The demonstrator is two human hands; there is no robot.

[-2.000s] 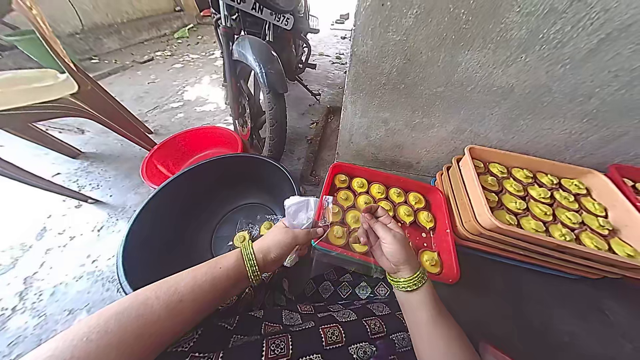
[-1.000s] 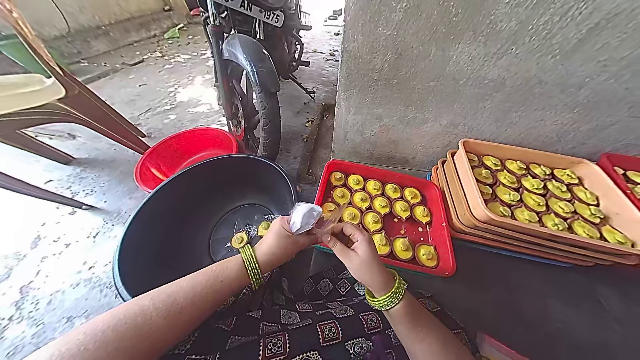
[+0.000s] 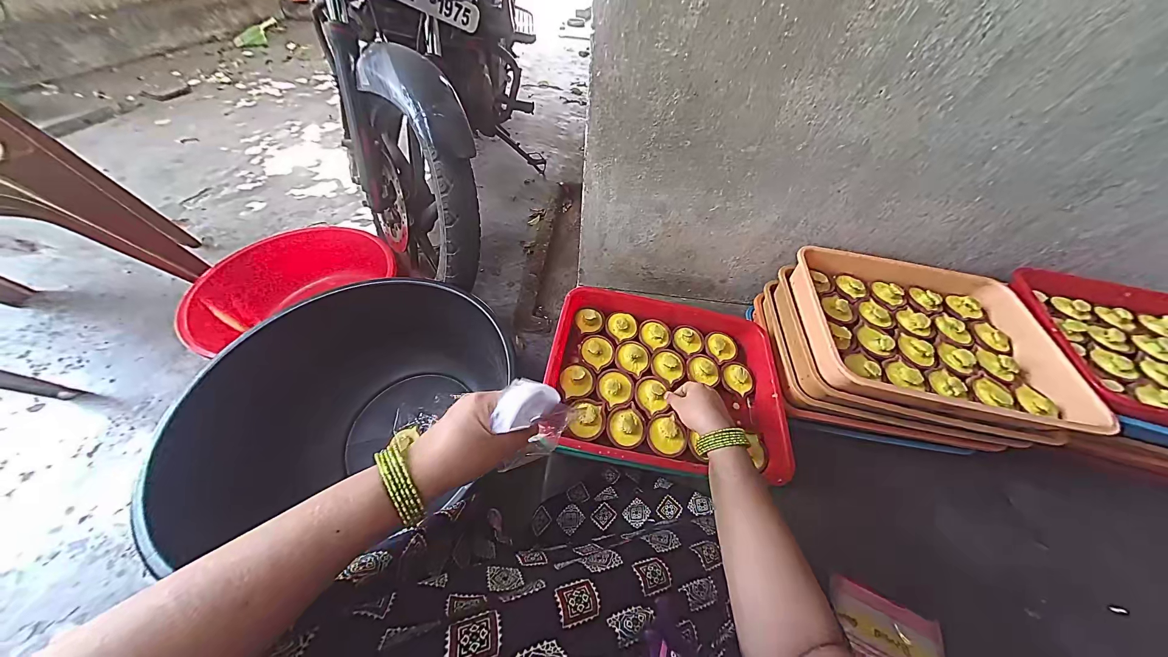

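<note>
My left hand (image 3: 470, 443) is closed around a clear plastic packet (image 3: 538, 436) and a white item (image 3: 524, 405), at the right rim of a large black tub (image 3: 265, 438). My right hand (image 3: 698, 408) reaches over a red plastic tray (image 3: 776, 401), its fingertips at one of the small cups filled with yellow (image 3: 651, 395); whether they grip it I cannot tell. The tray holds rows of such round cups, each with a small raised tip in the middle. Inside the tub, partly behind my left wrist, lies some clear plastic with something yellow.
A stack of orange trays (image 3: 1086, 415) with more yellow-filled cups stands to the right, another red tray (image 3: 1027, 283) beyond it. A red basin (image 3: 292, 265) touches the tub. Behind are a motorcycle wheel (image 3: 452, 210), chair legs (image 3: 91, 196) and a concrete wall (image 3: 821, 119). A printed packet (image 3: 881, 620) lies bottom right.
My right hand has moved away from my left hand, out over the cups in the red tray. My left hand keeps hold of the white item and plastic.
</note>
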